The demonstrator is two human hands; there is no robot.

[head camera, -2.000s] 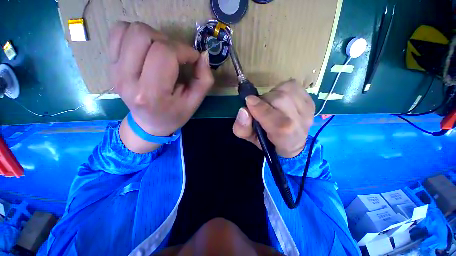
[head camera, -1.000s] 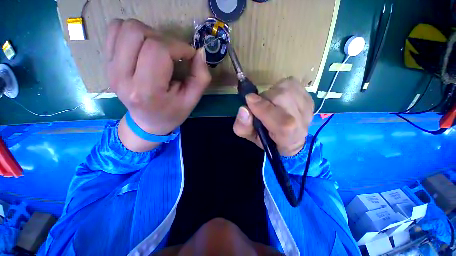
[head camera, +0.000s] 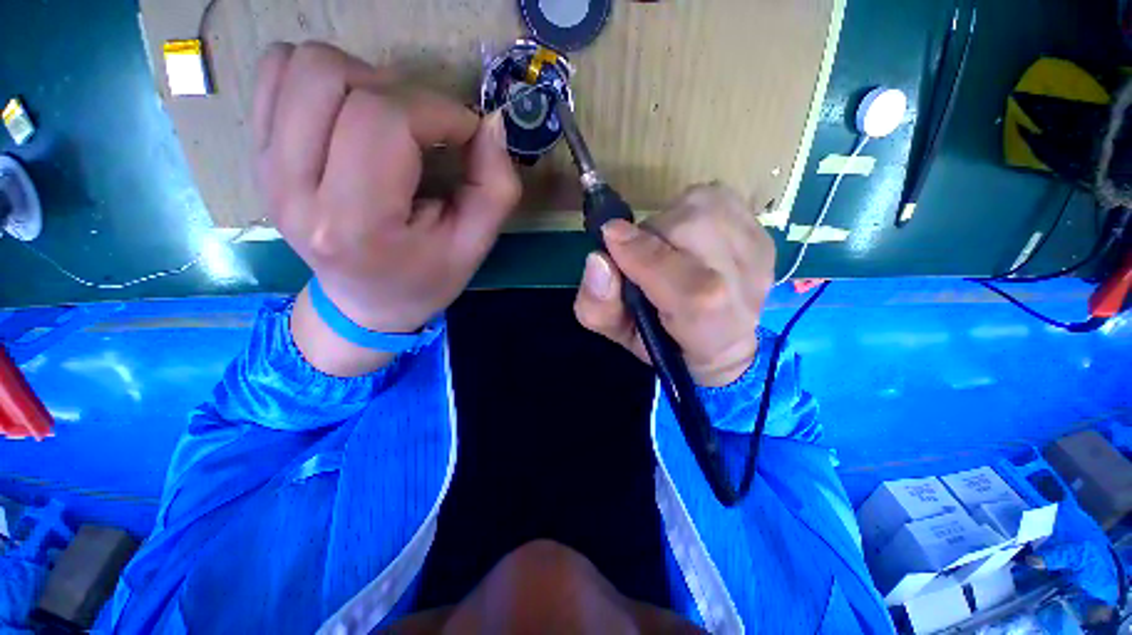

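The round watch case (head camera: 526,114) lies open on the tan board, its shiny rim around a dark circuit board with an amber patch. My left hand (head camera: 387,186), with a blue wristband, pinches a thin pale solder wire (head camera: 512,104) between thumb and forefinger at the case's left side. The wire reaches over the open case. My right hand (head camera: 683,279) holds the black soldering iron (head camera: 664,354) like a pen. Its metal shaft points into the right part of the case; the exact tip contact is too small to tell.
A dark disc with a grey centre (head camera: 566,15) lies above the case. A battery (head camera: 188,68) lies at the board's upper left. A solder spool (head camera: 17,199) is far left. A white puck (head camera: 881,112), tweezers (head camera: 940,118) and a yellow-black stand (head camera: 1055,114) are right.
The iron's shaft has moved slightly up and left, further over the case. My left hand has shifted slightly left and still pinches the wire.
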